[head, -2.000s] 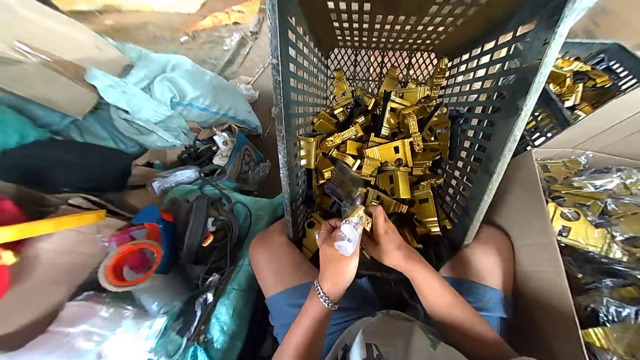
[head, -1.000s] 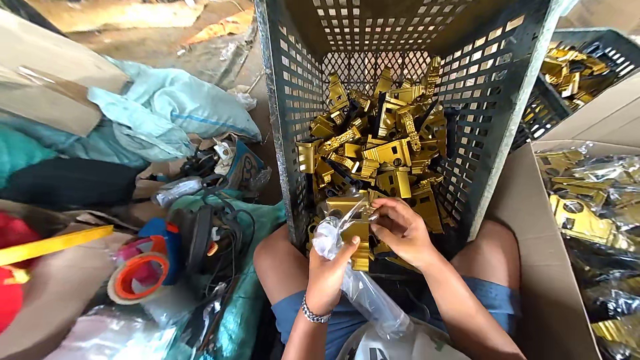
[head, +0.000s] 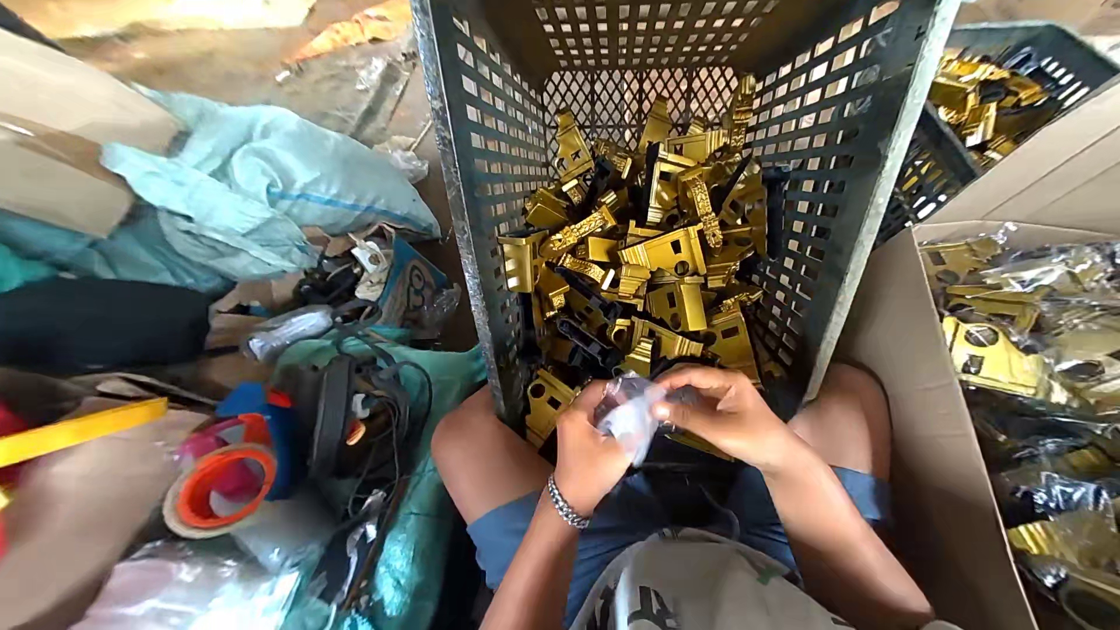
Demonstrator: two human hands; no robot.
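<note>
My left hand [head: 588, 451], with a chain bracelet at its wrist, grips a bunched clear plastic bag [head: 632, 418] above my lap. The fingertips of my right hand [head: 722, 411] pinch the bag's other side. Whether anything lies inside the bag cannot be seen. Just beyond both hands stands a dark plastic crate [head: 862, 219] with perforated walls. It holds a heap of shiny gold-coloured molded parts [head: 669, 254], some with ornate relief, mixed with black pieces [head: 588, 346].
At right, a cardboard box [head: 932, 394] holds bagged gold parts [head: 993, 354]; another crate [head: 927, 166] stands behind. To the left are a woven sack [head: 297, 166], tape rolls [head: 219, 490], cables [head: 385, 420] and a yellow strip [head: 83, 430].
A gold part was by my hands at the bag one second ago; it no longer shows there. The bag, which hung long over my lap, is now bunched between both hands.
</note>
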